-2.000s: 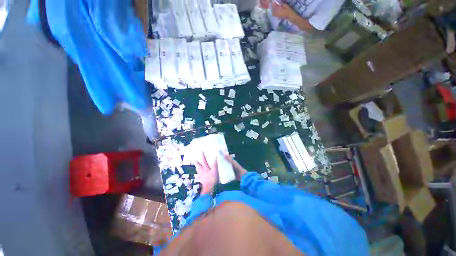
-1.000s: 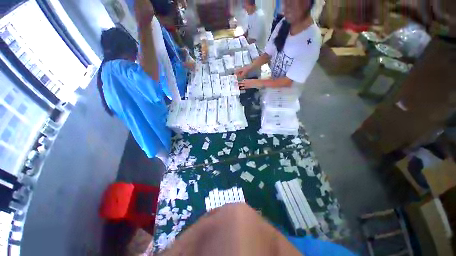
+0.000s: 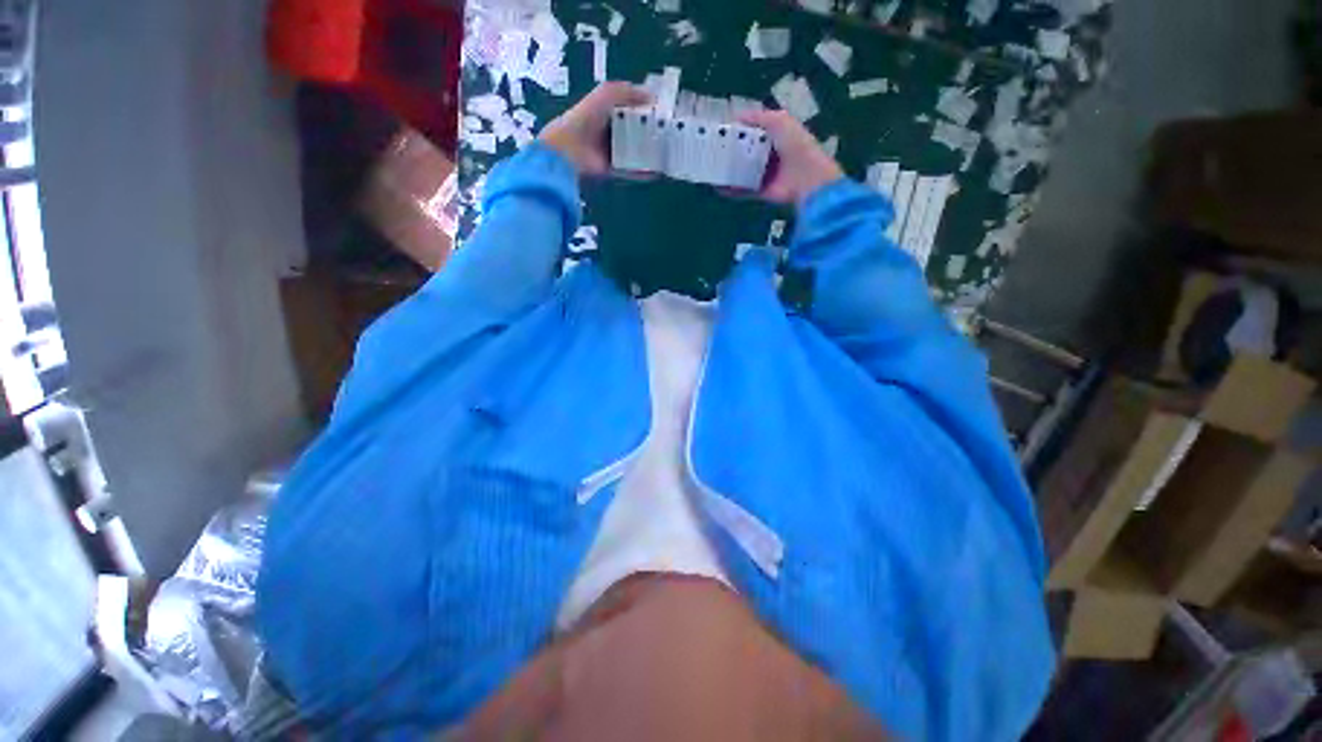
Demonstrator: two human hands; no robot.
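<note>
A row of several slim white boxes [image 3: 689, 149], with small dark marks on their ends, stands side by side over the green table [image 3: 660, 239]. My left hand [image 3: 583, 128] grips the left end of the row and my right hand [image 3: 797, 157] grips the right end. One box sticks up above the others near the left. I cannot tell whether the row touches the table. A few more slim white boxes [image 3: 916, 207] lie together to the right of my right hand.
White paper scraps [image 3: 834, 57] are scattered over the green top. A red stool [image 3: 316, 39] is at the upper left with a taped carton [image 3: 410, 196] below it. An open brown carton [image 3: 1193, 493] and a metal rack [image 3: 1032, 363] are at the right.
The view has tilted down, so the far stacks and people have left it. My hands, out of view one second ago, now show at both ends of the box row.
</note>
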